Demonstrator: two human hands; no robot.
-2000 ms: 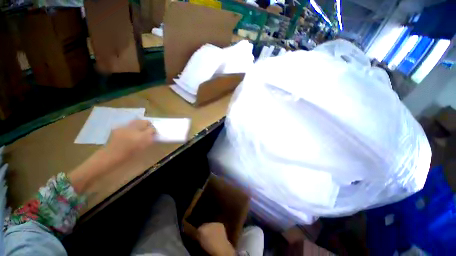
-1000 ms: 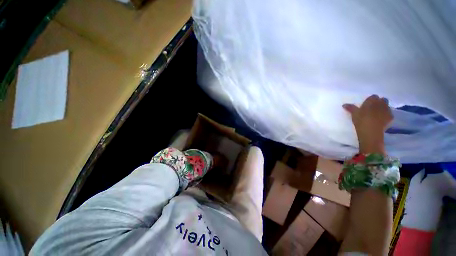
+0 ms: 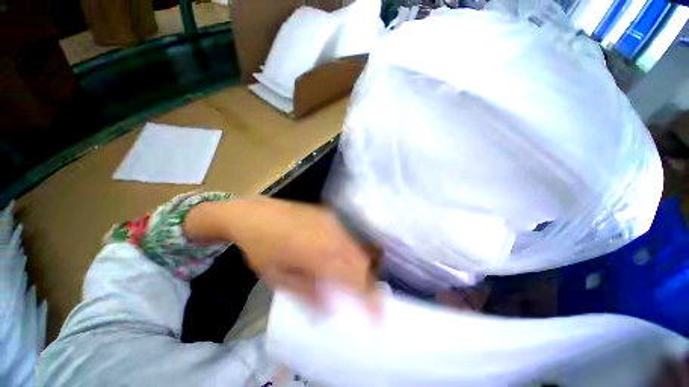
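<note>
A long white foam wrap sheet (image 3: 453,340) stretches from the lower middle to the right edge, blurred and slightly curved. My left hand (image 3: 310,253), bare with a floral cuff, grips its left end. At the sheet's far right end, a dark, brownish blurred shape at the picture's edge may be my right hand; its grip cannot be told. The carton between my knees is not visible. The big clear poly bag of foam sheets (image 3: 491,143) bulges behind the sheet.
The bench (image 3: 249,143) at left bears a flat white foam pad (image 3: 170,153). A pad tray (image 3: 325,85) with white pads stands at the back. A foam stack (image 3: 19,302) is at the left edge. Blue bins or bags (image 3: 634,272) lie right.
My left hand has come up out of the carton onto the white sheet. My right hand has left the poly bag's side. The view has tilted up, and the sheet now spans the front.
</note>
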